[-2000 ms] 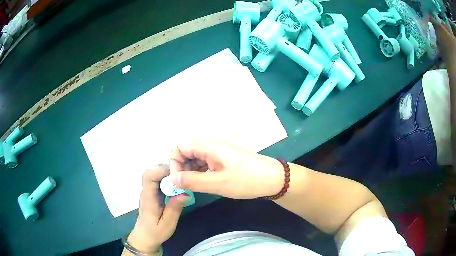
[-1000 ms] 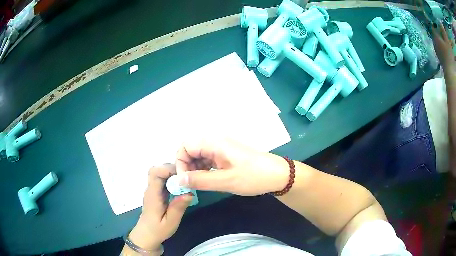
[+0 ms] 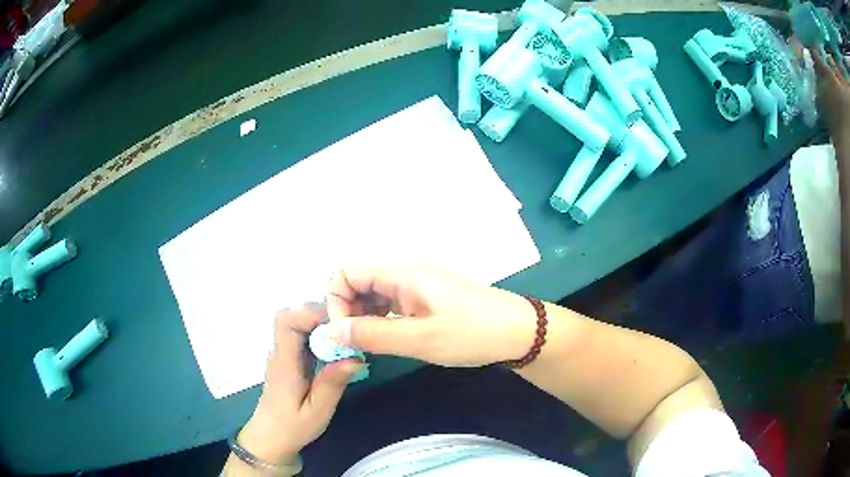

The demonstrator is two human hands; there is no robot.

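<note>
My left hand [image 3: 303,382] is closed around a turquoise mini fan [image 3: 358,370], with its pale round handle end [image 3: 325,344] facing up between the fingers. Most of this fan is hidden under my hands. My right hand [image 3: 401,317] is over it, thumb and forefinger pinched together at the edge of the handle end. Whether a label is between these fingertips cannot be told. Large white sheets [image 3: 354,196] lie stacked beyond my hands on the dark green bench.
A pile of turquoise fans [image 3: 568,102] lies at upper right. More fans [image 3: 70,359] lie at left. A paper scrap [image 3: 248,127] is near the worn edge strip [image 3: 186,124]. At far right are clear bubble wrap [image 3: 783,70] and another person's hand and trousers [image 3: 746,252].
Over two seconds the whole view has shifted slightly. My hands keep nearly the same pose on the handle end. The other person's hand at far right has moved a little.
</note>
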